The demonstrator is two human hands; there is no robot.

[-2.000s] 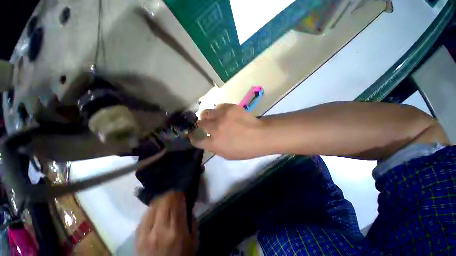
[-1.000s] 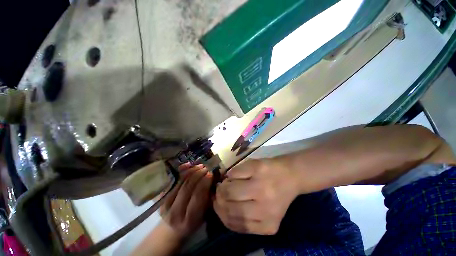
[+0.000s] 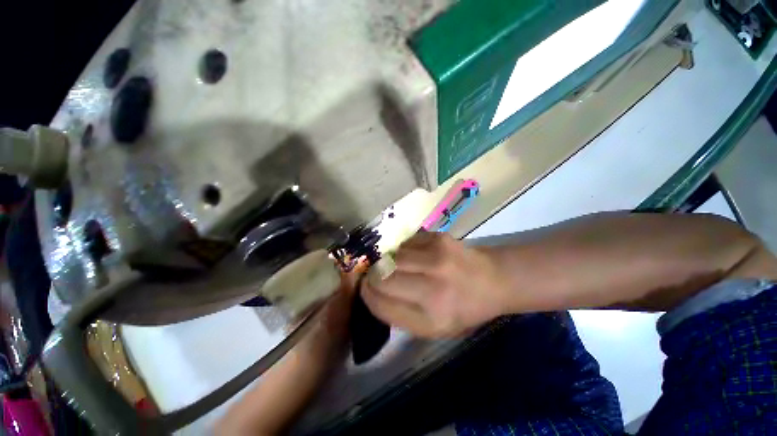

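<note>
A piece of dark cloth (image 3: pixel 370 327) hangs below the fingertips, close to the presser foot and needle (image 3: pixel 359 245). My right hand (image 3: pixel 434 285) comes in from the right, fingers curled and closed on the cloth's edge beside the foot. My left hand (image 3: pixel 335 311) reaches up from below, its fingertips at the cloth just under the foot. It is blurred and partly hidden by the pale knob and curved bar. Pink and light-blue thread snips (image 3: pixel 453 207) lie on the machine bed above my right hand, their tips hidden.
The cream machine head (image 3: pixel 324 94) fills the upper left, with a green control panel (image 3: pixel 469 102) on its right. A curved bar (image 3: pixel 247 375) and pale knob (image 3: pixel 298 281) stand before the foot. The white table (image 3: pixel 588 179) has a green edge. A blue-checked lap is below.
My right hand has moved up to the foot, close to the snips. My left hand has shifted slightly right and up at the foot. More dark cloth shows between them. The camera view has shifted.
</note>
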